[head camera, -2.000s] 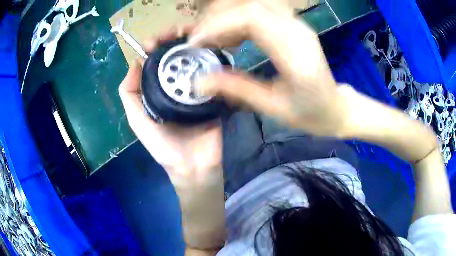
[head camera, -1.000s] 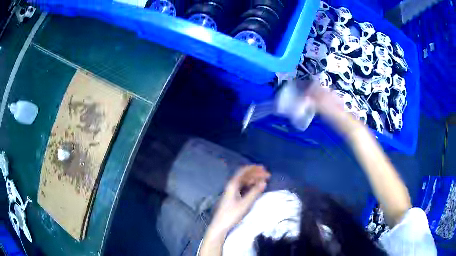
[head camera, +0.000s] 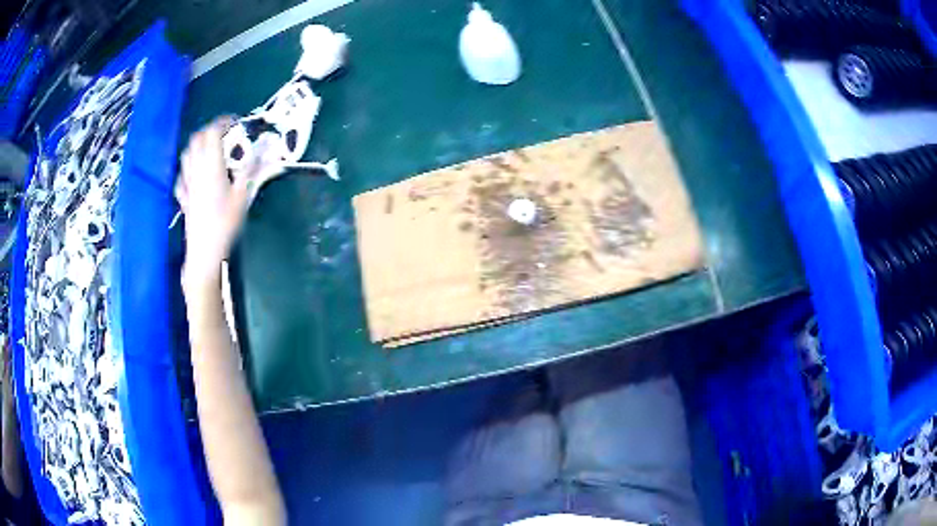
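Loose white brackets (head camera: 289, 121) with dark oval openings and thin arms lie in a cluster at the table's left. My left hand (head camera: 214, 195) reaches over the near left end of this cluster, with its fingers at the pieces. Whether it grips one is hidden. My right hand is not in view; a small blurred skin-toned patch at the bottom right corner may be part of that arm. A tan cardboard pad (head camera: 432, 272) with dark stains lies mid-table, bearing a small round white cup (head camera: 522, 212).
A translucent white bottle (head camera: 489, 49) stands at the back. A white rounded piece (head camera: 324, 51) lies behind the brackets. A left bin (head camera: 154, 308) is heaped with white pieces. The blue wheel crate (head camera: 812, 195) is at right, above a lower bin of white-and-black pieces (head camera: 873, 478).
The view has swung from the right-hand bins back to the table. The right hand, earlier at the lower right bin with a white piece, has left view. My left hand has moved from my lap to the brackets.
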